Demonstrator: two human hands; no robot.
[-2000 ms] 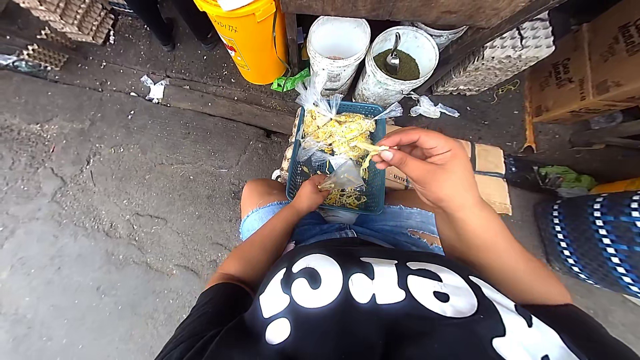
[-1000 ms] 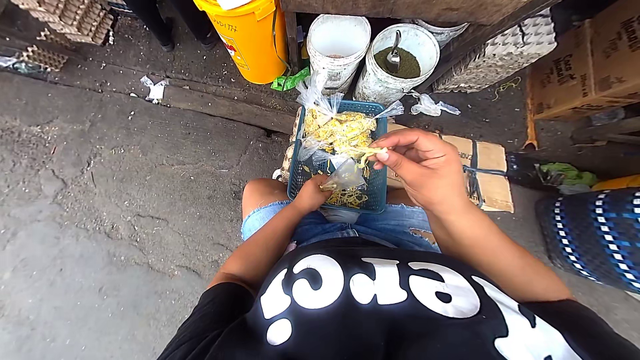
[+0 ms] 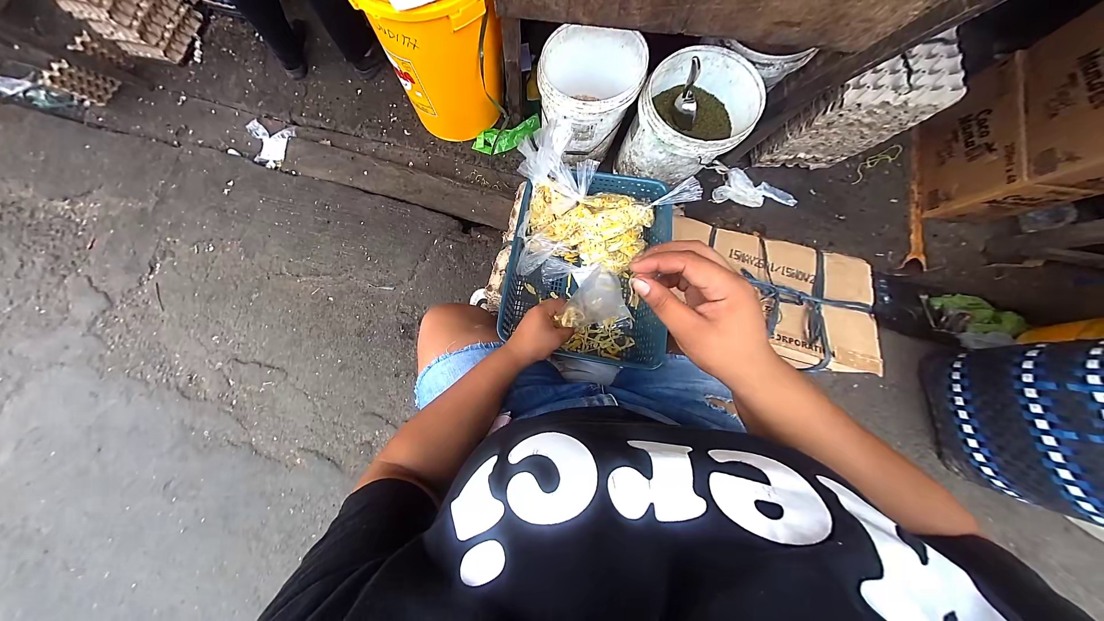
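Note:
A blue-green plastic basket (image 3: 664, 226) rests on my lap. Tied clear plastic bags of yellow pieces (image 3: 595, 226) fill its far part, and loose yellowish strands or rings (image 3: 604, 338) lie in the near part. My left hand (image 3: 539, 332) grips a small clear plastic bag (image 3: 598, 297) over the basket's near left side; some yellow pieces show at its gripped end. My right hand (image 3: 703, 302) is at the basket's right side, thumb and index finger pinched close together. A small yellowish strand seems to hang at those fingertips, though its outline is unclear.
Beyond the basket stand two white buckets (image 3: 595, 43), one holding dark green grains and a metal scoop, and a yellow bucket (image 3: 470, 69). A strapped flat cardboard box (image 3: 849, 302) lies right. Egg trays (image 3: 897, 95) and a woven black-and-blue basket (image 3: 992, 414) are farther right.
A pale yellow strand stretched from my right fingertips toward the bags in the earlier frames; now only a small piece shows there. My left hand has stayed on the small bag.

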